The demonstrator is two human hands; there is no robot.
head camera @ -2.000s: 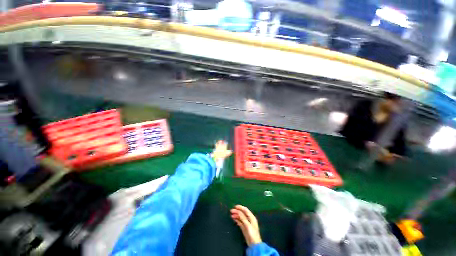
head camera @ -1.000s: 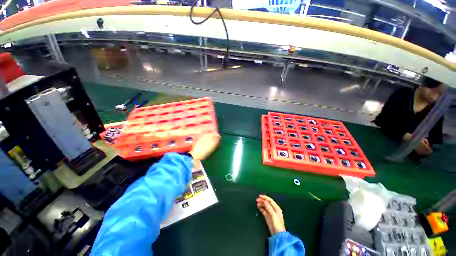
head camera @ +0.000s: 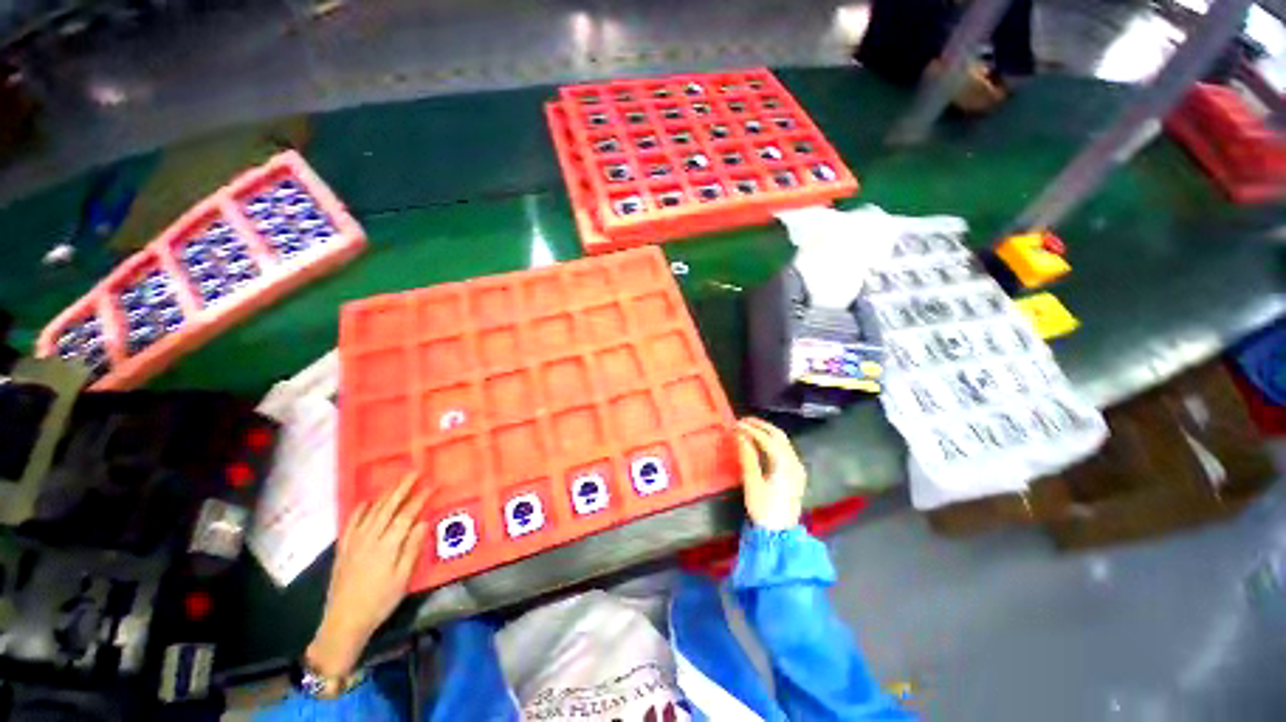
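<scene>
The red-orange grid foam tray (head camera: 529,339) lies in front of me at the bench's near edge. Several lens modules (head camera: 523,512) sit in its nearest row; most other pockets are empty. A small pale ring-like piece (head camera: 451,419) lies in one pocket. My left hand (head camera: 381,547) rests on the tray's near left corner, its fingers over the edge pockets. My right hand (head camera: 770,473) touches the tray's near right corner with its fingertips.
The compartment foam tray (head camera: 212,329), packed with modules, is at left. Stacked filled grid trays (head camera: 691,141) stand at the far side. The black boxy device (head camera: 804,346), white wipe (head camera: 842,254), clear blister tray (head camera: 973,360) and yellow emergency-stop box (head camera: 1032,258) are right. Fixtures (head camera: 127,522) stand left.
The grid tray has moved from the left, over the compartment tray, to in front of me. My right hand has come to its corner. The compartment tray is uncovered and the view has tilted down.
</scene>
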